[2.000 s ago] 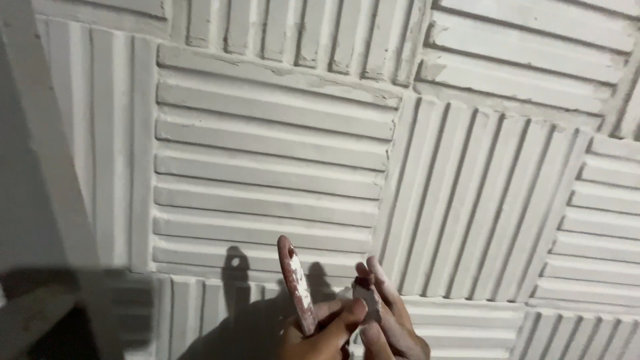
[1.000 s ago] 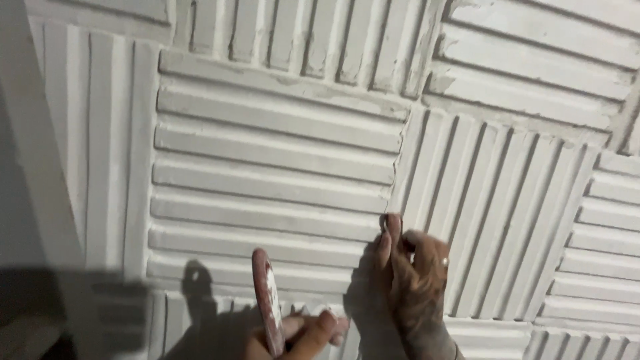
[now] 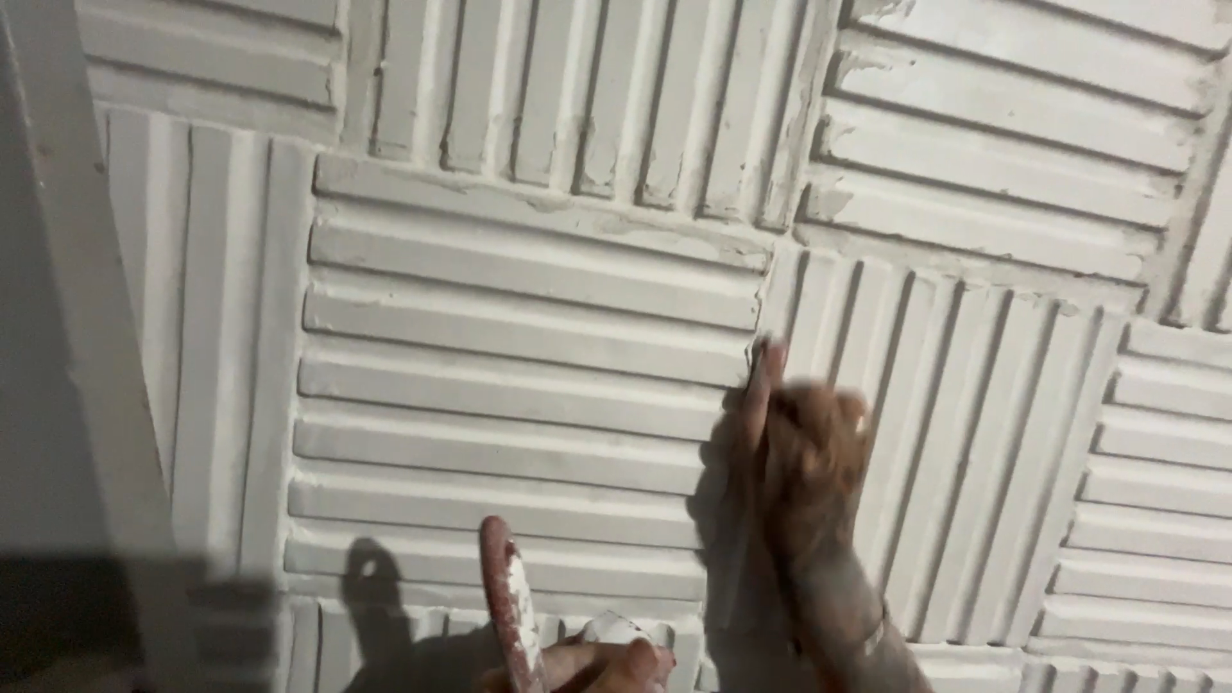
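My right hand [image 3: 813, 452] has its index finger extended onto the joint between two ribbed white wall panels; the other fingers are curled and it is blurred. White smears mark its wrist. The fingertip touches the right edge of the panel with crosswise ribs [image 3: 510, 375]. Low in the view, my left hand [image 3: 616, 669] holds a reddish, white-smeared handle [image 3: 510, 597] of a tool whose rest is hidden. A lump of white paste [image 3: 616, 630] shows at its fingers.
More ribbed panels surround this one, such as the one with lengthwise ribs [image 3: 943, 433] at right. Rough paste edges the upper panels [image 3: 1001, 125]. A plain grey slanting edge [image 3: 96, 289] runs down the left side. Shadows of the hands fall on the panels.
My hands were close together at first; my right hand has since moved away to the panel joint and then further up along it. My left hand stays low with the handle.
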